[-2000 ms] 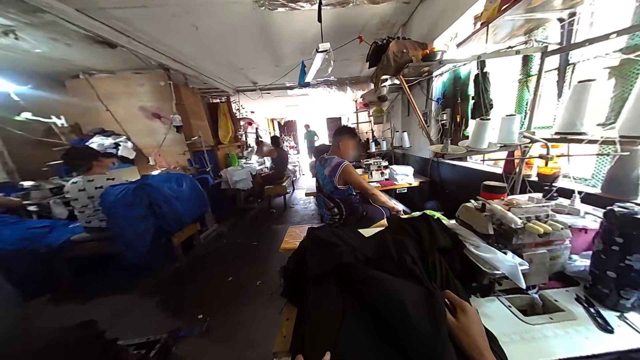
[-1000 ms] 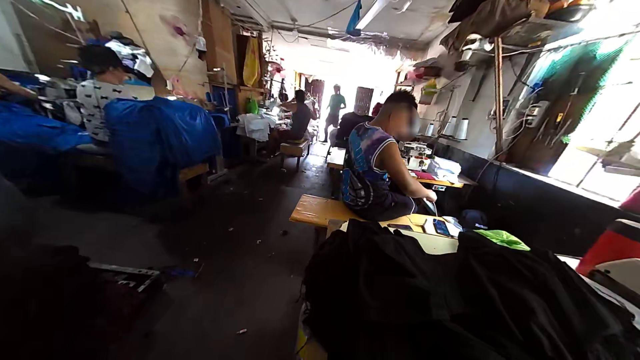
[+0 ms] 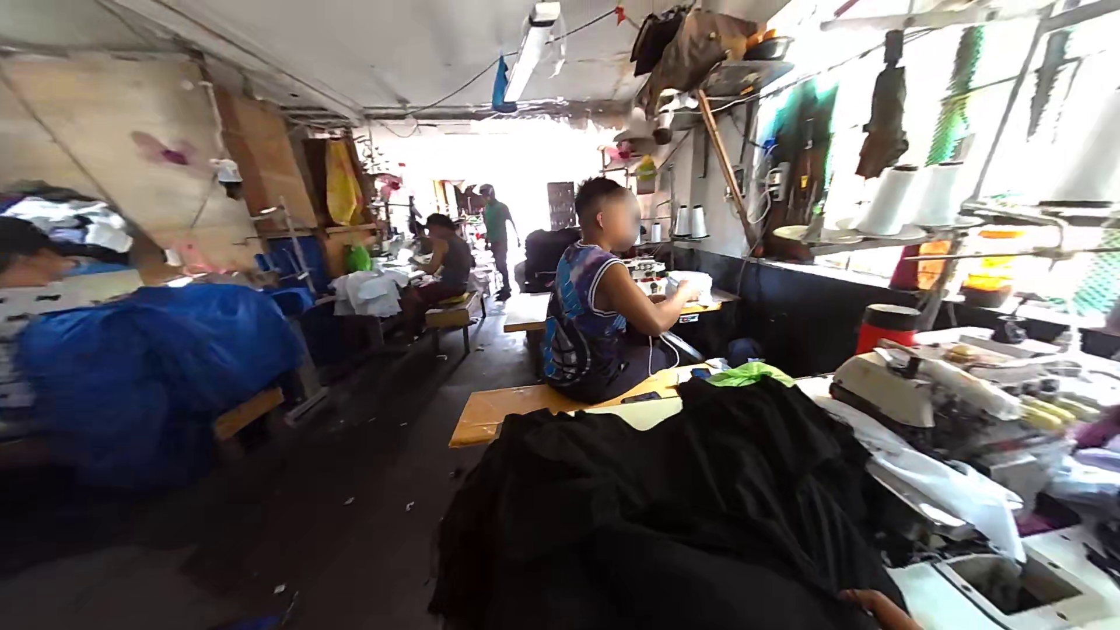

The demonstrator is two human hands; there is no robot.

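A large pile of black fabric (image 3: 665,516) lies in front of me, over the near end of a table. At its lower right edge, part of my right hand (image 3: 878,607) touches the cloth; most of it is cut off by the bottom of the view, so its grip is unclear. My left hand is not in view. To the right of the pile stands an industrial sewing machine (image 3: 927,394), with white cloth (image 3: 949,472) hanging beside it. Bright green cloth (image 3: 752,374) lies at the pile's far edge, near a dark phone-like object (image 3: 640,397).
A person (image 3: 595,306) sits on a wooden bench (image 3: 499,411) just beyond the pile. Blue plastic sheeting (image 3: 157,376) covers a heap at the left, beside another person. White thread cones (image 3: 891,201) stand on a rack at the right. Scraps dot the dark floor (image 3: 376,525).
The view has swung about between frames. My right hand, on the black fabric two seconds ago and unseen one second ago, shows again at the lower edge. The seated person's arm has risen toward the machine.
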